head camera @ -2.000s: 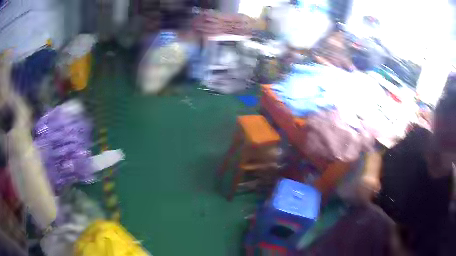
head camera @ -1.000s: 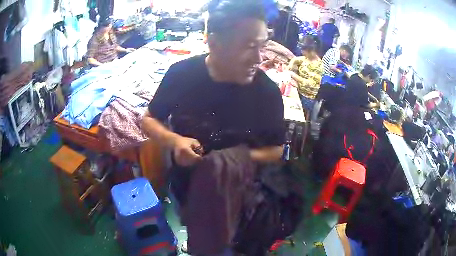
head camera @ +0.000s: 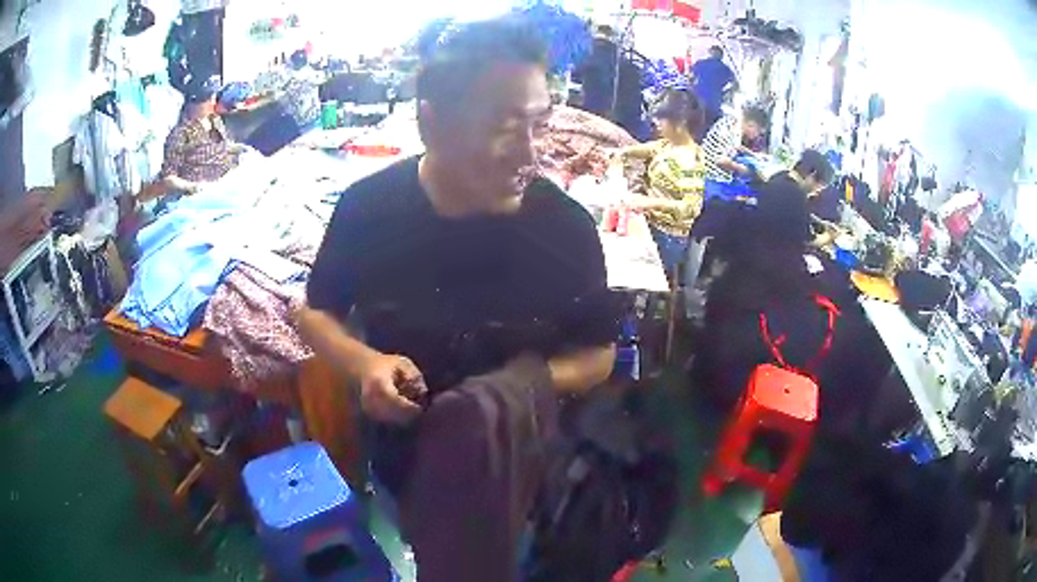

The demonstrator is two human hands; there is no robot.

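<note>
A person in a black T-shirt (head camera: 461, 279) stands close in front of me, head turned to the side. A dark brown-grey garment (head camera: 472, 466) hangs over this person's forearm and down to the bottom of the picture. The person's other hand is at the garment's upper edge. More black cloth (head camera: 603, 489) hangs beside it. Neither of my own hands can be seen.
Behind the person, a worktable (head camera: 171, 350) bears light blue pieces (head camera: 188, 267) and tweed pieces (head camera: 256, 324). A wooden stool (head camera: 142, 407) and a blue plastic stool (head camera: 296, 489) stand at lower left. A red plastic stool (head camera: 779, 404) stands at right. Several people work farther back.
My view has swung from the green floor and stools to the person in black. Since one second ago, the person and garment appear slightly farther left, with the garment still over the forearm.
</note>
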